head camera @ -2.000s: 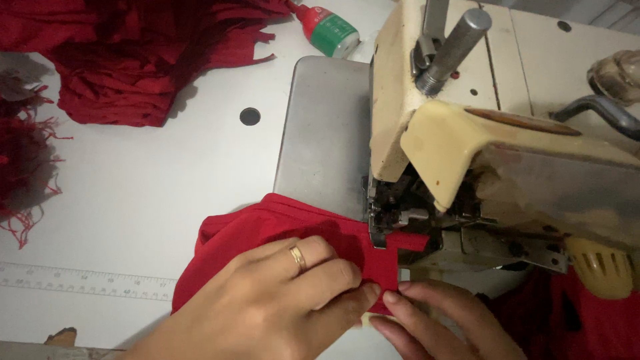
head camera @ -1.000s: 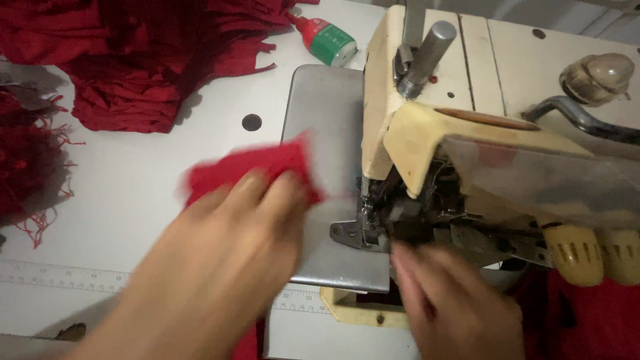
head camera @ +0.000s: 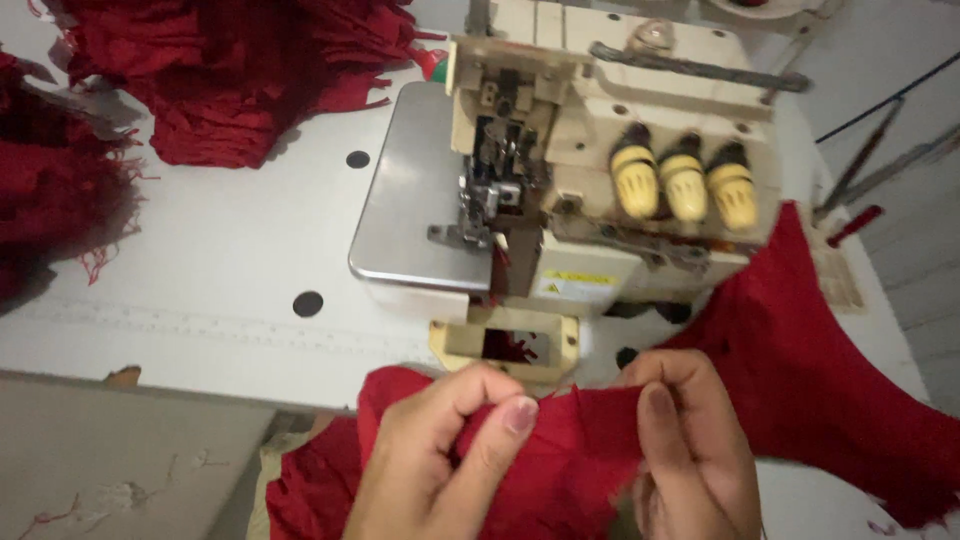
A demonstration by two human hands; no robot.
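Both hands pinch the upper edge of a piece of red fabric in front of the table's edge. My left hand holds it between thumb and forefinger. My right hand grips its right end the same way, with the edge drawn between them. Just beyond stands an overlock sewing machine with a metal work plate. Its presser foot and needle area show no fabric under them, and a cover at the head is swung aside.
Piles of red fabric pieces and frayed red cloth lie on the white table at left. Another red piece spreads to the right. A small red and green bottle is behind the plate, a printed ruler near the front edge.
The fabric that lay at the presser foot has come away from the machine, toward me. Both hands now hold it near the front. The view has shifted strongly to the right.
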